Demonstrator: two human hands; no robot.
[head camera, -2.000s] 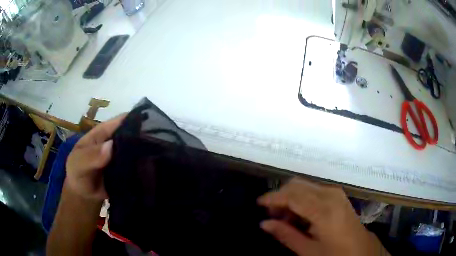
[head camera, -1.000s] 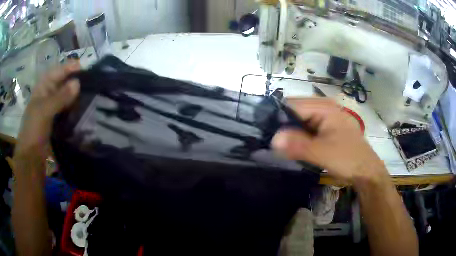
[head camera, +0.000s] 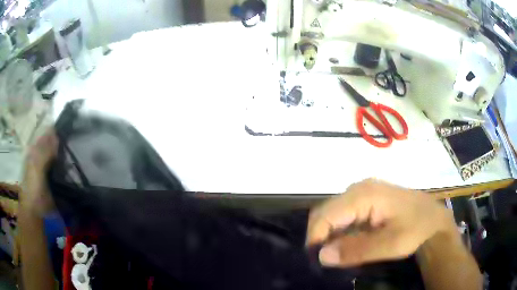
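Observation:
A black, partly sheer garment piece (head camera: 198, 238) hangs between my hands over the front edge of the white table and my lap. My left hand (head camera: 41, 161), blurred and cut by the cloth, holds its upper left corner. A sheer part with dark marks lies against the table at the left. My right hand (head camera: 374, 226) is in front of the table edge, fingers curled with thumb and fingertips pinching the dark cloth. The sewing machine (head camera: 397, 34) stands beyond, its presser foot (head camera: 290, 95) above the bed with no cloth under it.
Red-handled shears (head camera: 381, 122) lie right of the presser foot, with black scissors (head camera: 391, 79) behind. A dark slab with patterned edge (head camera: 469, 148) lies at the table's right end. A red basket (head camera: 67, 257) with white rolls (head camera: 81, 266) is below left. A clear cup (head camera: 75, 45) stands far left.
The spread sheer cloth has been lowered from over the table. My right hand has moved down below the table edge, uncovering the shears. My left hand has moved down and slightly left.

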